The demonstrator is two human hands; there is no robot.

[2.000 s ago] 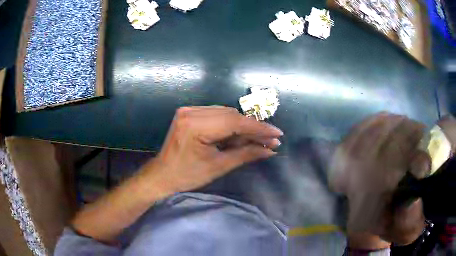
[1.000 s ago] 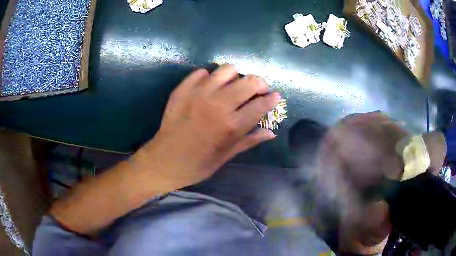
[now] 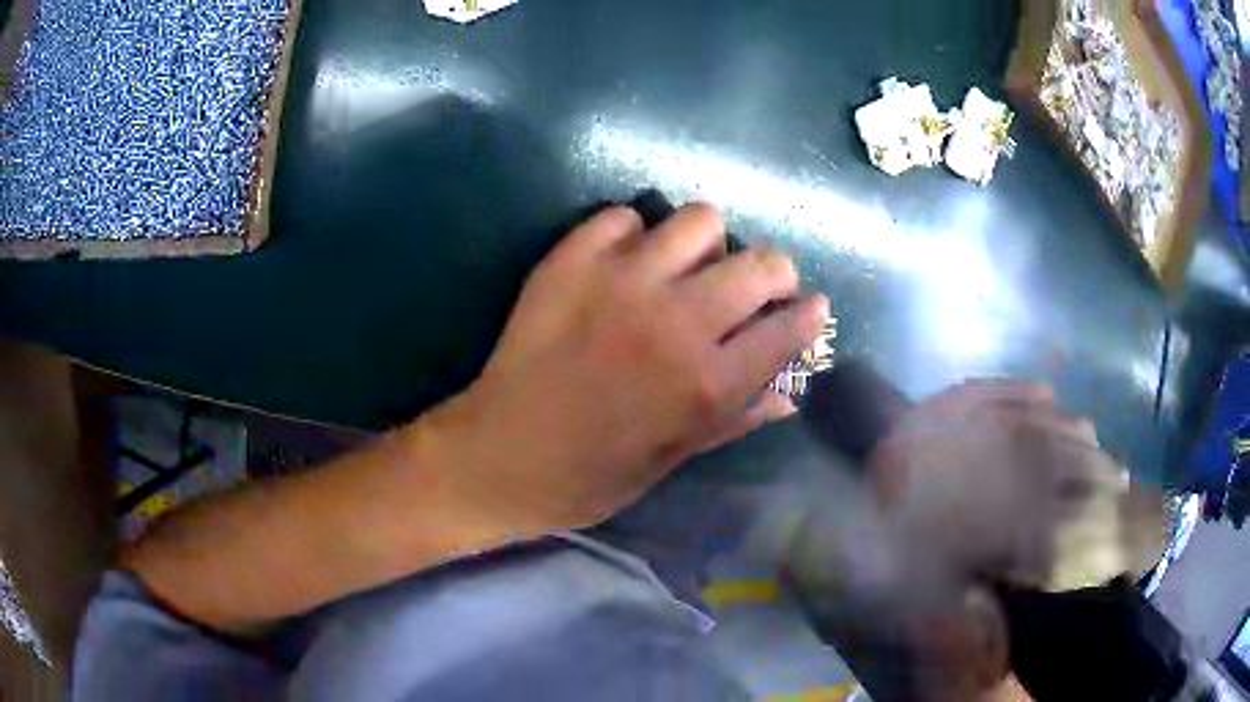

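My left hand point(image 3: 644, 357) lies palm down over a white socket insert point(image 3: 812, 359) on the dark green bench. Only the insert's right edge with gold contacts shows past my fingertips; the rest is hidden. My right hand point(image 3: 1008, 494) is blurred, right of the insert, with a cream wrap on a finger. It is closed around the black electric screwdriver point(image 3: 1097, 638), whose dark front part point(image 3: 853, 407) points toward the insert. Whether its tip touches the insert cannot be told.
Two white inserts point(image 3: 901, 126) point(image 3: 977, 136) lie close together at upper right, another point(image 3: 468, 7) at the top edge. A screw tray point(image 3: 255, 226) is at upper left, a parts tray point(image 3: 1179, 178) at upper right. A cardboard carton point(image 3: 52, 480) stands below the bench at left.
My left hand first came down over the insert, then both shifted slightly right in view. The bench things also shifted in view. The screwdriver's dark front part now shows nearer the insert.
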